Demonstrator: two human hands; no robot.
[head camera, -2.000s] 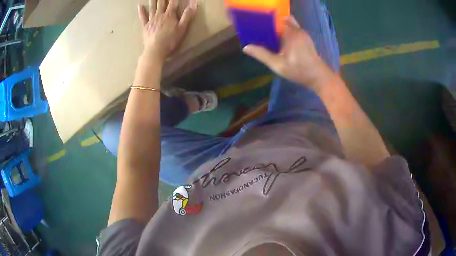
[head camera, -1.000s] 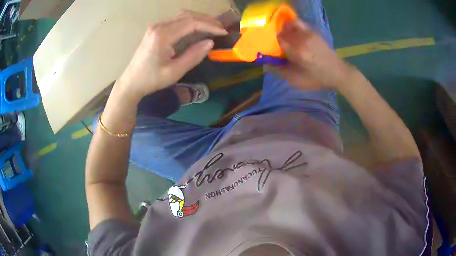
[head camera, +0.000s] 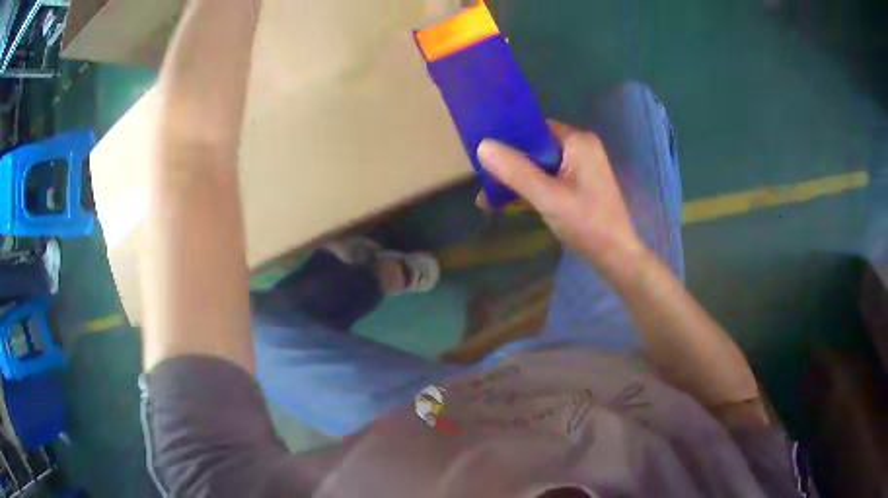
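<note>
A large plain brown carton (head camera: 341, 126) lies in front of my knees, from the upper left to the middle. My right hand (head camera: 574, 190) grips the purple-blue and orange tape dispenser (head camera: 497, 112), with its orange end pointing up at the carton's right edge. Whether tape runs from it cannot be told. My left forearm stretches up across the carton's left part. My left hand is cut off by the top edge of the picture.
Blue plastic stools (head camera: 49, 185) stand at the left on the green floor, near metal racks. Another brown cardboard piece (head camera: 117, 29) is at the upper left. A wooden stool (head camera: 506, 316) shows between my legs. A yellow line (head camera: 779, 197) crosses the floor at the right.
My left hand has moved up out of the picture. The dispenser has turned from its orange side to its purple-blue side. More of the carton's face now shows toward my legs.
</note>
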